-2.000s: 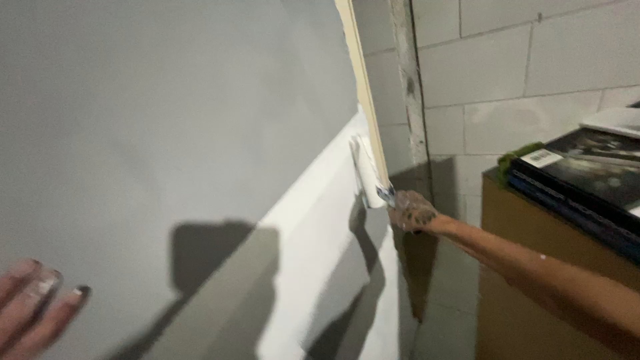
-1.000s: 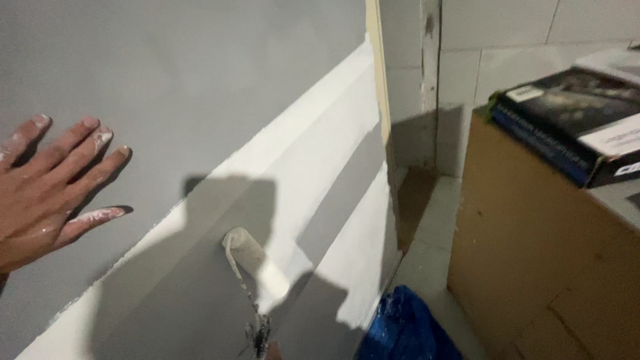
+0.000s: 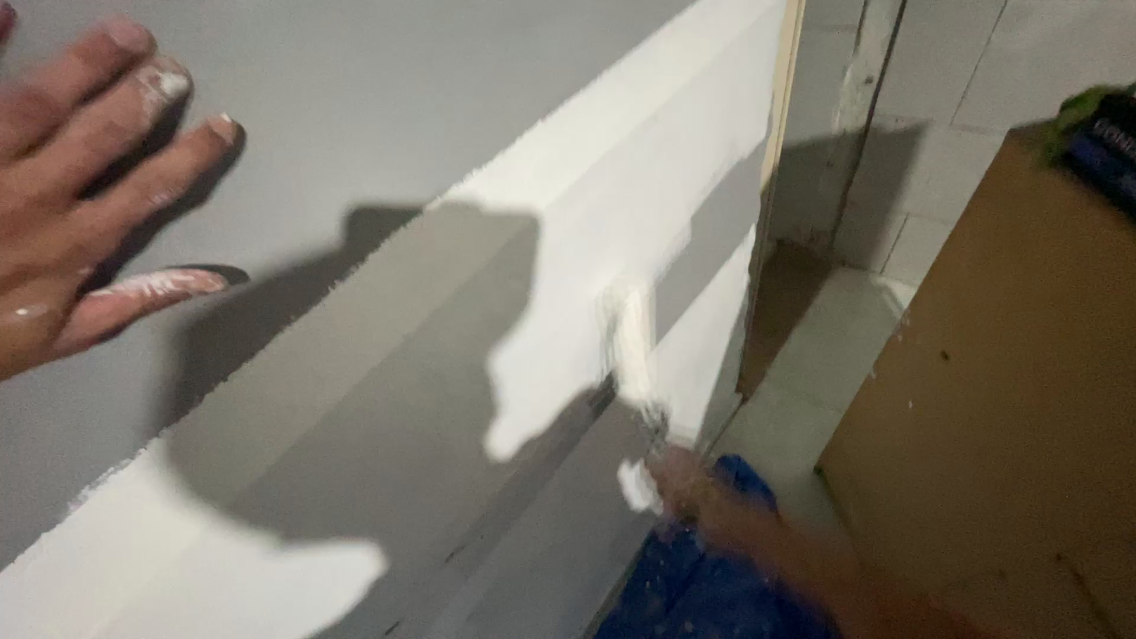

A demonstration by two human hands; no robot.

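My right hand (image 3: 688,479), blurred, grips the handle of a paint roller, whose white sleeve (image 3: 630,337) lies against the painted surface near its right edge. White paint (image 3: 577,240) covers a broad slanting band of the grey panel (image 3: 355,106), and a strip of grey shows through to the right of the roller. My left hand (image 3: 98,160), marked with white paint, has its fingers spread at the upper left, over the grey part. Whether its palm touches the panel cannot be told. Dark shadows fall across the paint.
Blue plastic sheeting or a bag (image 3: 701,577) lies below my right hand. A brown box or cabinet (image 3: 985,355) stands at the right, with a dark box (image 3: 1105,146) on top. Behind are a pale block wall (image 3: 1047,53) and the light floor (image 3: 799,382).
From the panel's right edge, the roller first went down and left; since then it has moved up and right along the white band. My left hand has come further into view since the earliest frame.
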